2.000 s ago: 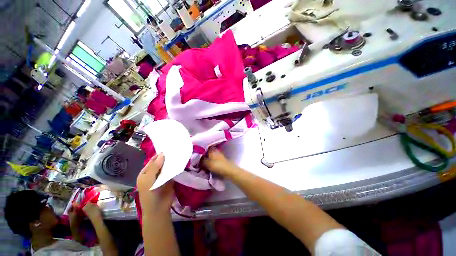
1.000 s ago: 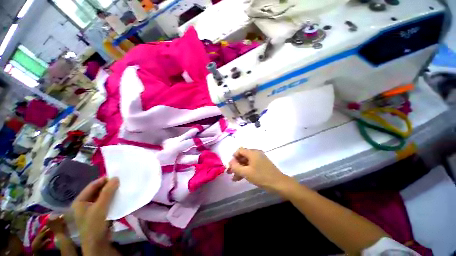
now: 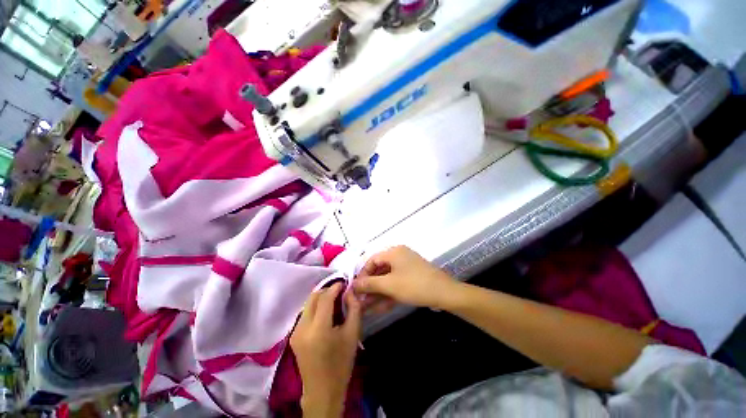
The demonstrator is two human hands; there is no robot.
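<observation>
The garment (image 3: 237,269), magenta cloth with pale pink-white panels and magenta strips, lies heaped left of the needle and hangs over the table's front edge. My left hand (image 3: 325,331) and my right hand (image 3: 401,279) meet at its right edge, near the table's front edge. Both hands pinch the pale edge of the garment, with a dark narrow strip beside my left fingertips. The sewing machine (image 3: 409,86) stands above and to the right. Its presser foot (image 3: 353,175) is clear of my hands. The white piece from before cannot be made out.
Scissors with one yellow and one green handle (image 3: 564,167) lie right of the head, beside an orange-handled tool (image 3: 585,84). A measuring strip runs along the front table edge. A grey motor-like unit (image 3: 86,355) is at lower left. Magenta cloth (image 3: 601,286) hangs below the table at right.
My left hand has moved right to the garment edge, and the white curved piece no longer shows in it. My right hand now pinches that edge too. The view has shifted right.
</observation>
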